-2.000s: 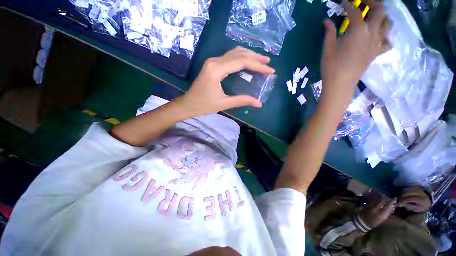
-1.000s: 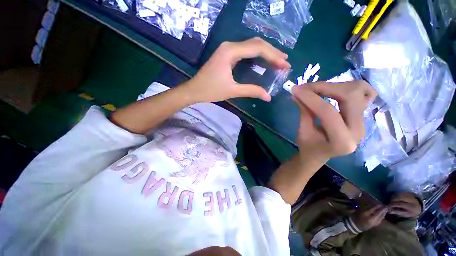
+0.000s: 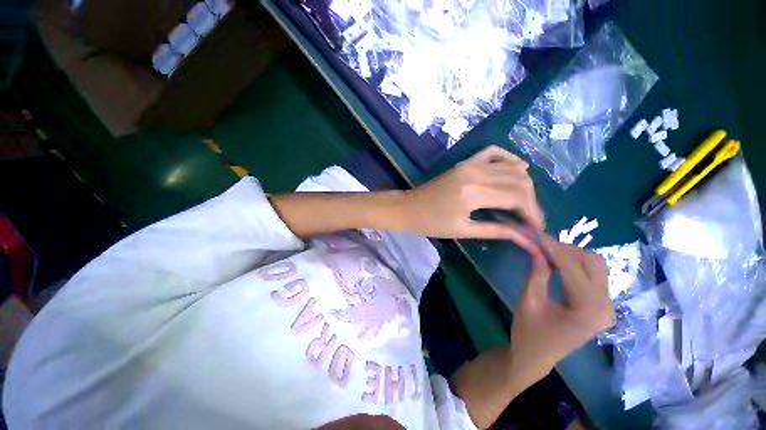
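My left hand [image 3: 479, 197] and my right hand [image 3: 563, 294] meet at the fingertips in front of me. Both pinch a small clear zip-lock bag [image 3: 540, 242], which shows only as a thin blurred edge between the fingers. The fingers hide the bag's contents. Small white parts [image 3: 579, 228] lie loose on the green bench just beyond my right hand. A parts bag [image 3: 621, 270] with white pieces lies right of them, partly behind my right hand.
A glittering heap of filled small bags [image 3: 445, 63] lies on a dark tray [image 3: 403, 138]. A medium zip-lock bag [image 3: 579, 109], more white pieces [image 3: 659, 134], a yellow-handled cutter [image 3: 693, 172] and large plastic bags [image 3: 714, 243] lie beyond. An open carton [image 3: 109, 76] stands at upper left.
My hands have come together, and my left fingers have closed from their wide hold on the bag. The white piece in my right fingertips no longer shows. The view has turned and shifted left.
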